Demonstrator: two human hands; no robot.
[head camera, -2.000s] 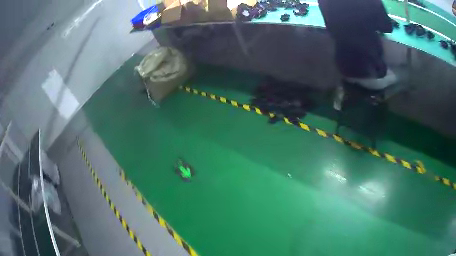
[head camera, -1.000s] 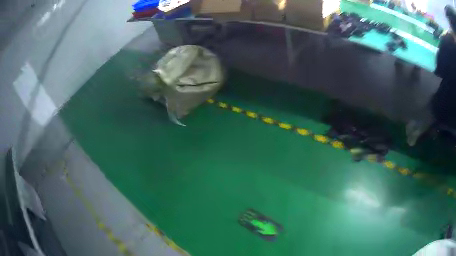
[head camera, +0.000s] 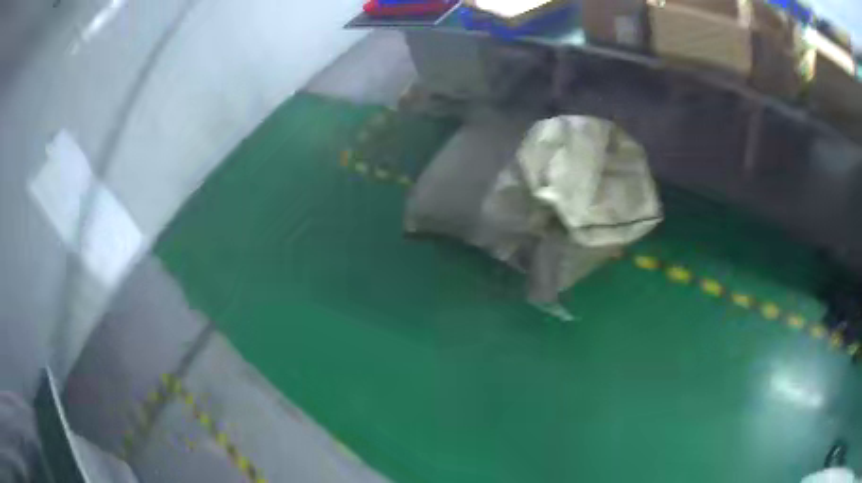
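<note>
A pale, crumpled woven sack (head camera: 591, 179) stands on the green floor in front of the bench, its lower part hanging to a loose pale end. A larger grey-brown sack (head camera: 458, 179) lies on the floor beside it, on its left, blurred. Neither of my hands can be made out. A small pale shape with a dark loop above it is cut off at the bottom right corner; I cannot tell what it is.
The bench (head camera: 605, 55) runs along the back with brown cardboard boxes (head camera: 699, 36), a blue tray (head camera: 520, 21) and a red bin (head camera: 408, 8). Black-and-yellow tape (head camera: 742, 300) crosses the floor. A pale wall (head camera: 217, 104) curves up on the left; a dark panel edge (head camera: 59, 434) stands lower left.
The view has swung left and closer, so the sacks appear larger and further right. The grey-brown sack now shows clearly. The seated person and the green floor arrow have left the picture.
</note>
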